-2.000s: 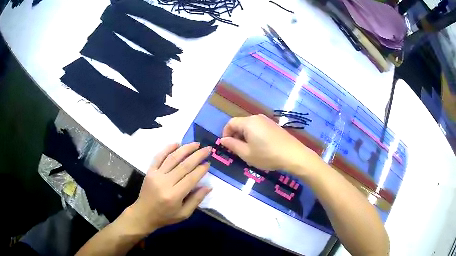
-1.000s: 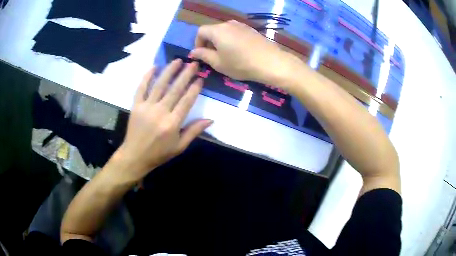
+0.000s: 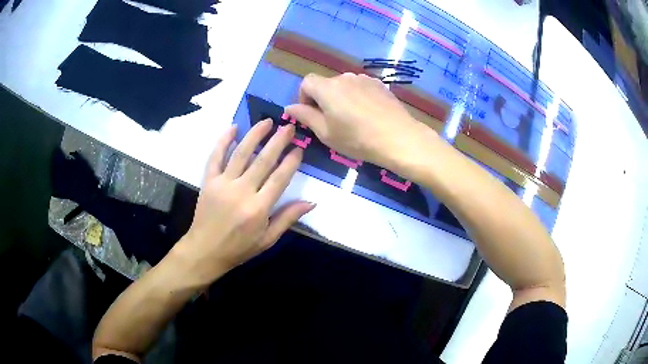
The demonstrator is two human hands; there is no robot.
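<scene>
The blue-tinted sewing template [image 3: 455, 78] lies on the white table. A black fabric strip [image 3: 320, 160] lies in its near part, with pink comb-like markings [image 3: 396, 179] over it. My left hand [image 3: 249, 188] lies flat, fingers spread, its fingertips on the template's near left corner. My right hand [image 3: 348, 114] is over the leftmost pink marking, thumb and index finger bent together. Whether it holds a small piece is hidden by the fingers. Several thin black loop pieces [image 3: 393, 70] lie on the template just beyond my right hand.
Black fabric strips [image 3: 135, 85] lie in rows on the table at the left. A clear plastic bag with black pieces [image 3: 114, 206] is below the table edge at the lower left. The white table's near edge [image 3: 398, 245] runs in front of me.
The view has shifted, so the template sits higher in the picture than at first and the snips are out of view. My hands stay around the leftmost pink marking, with the left fingers more spread.
</scene>
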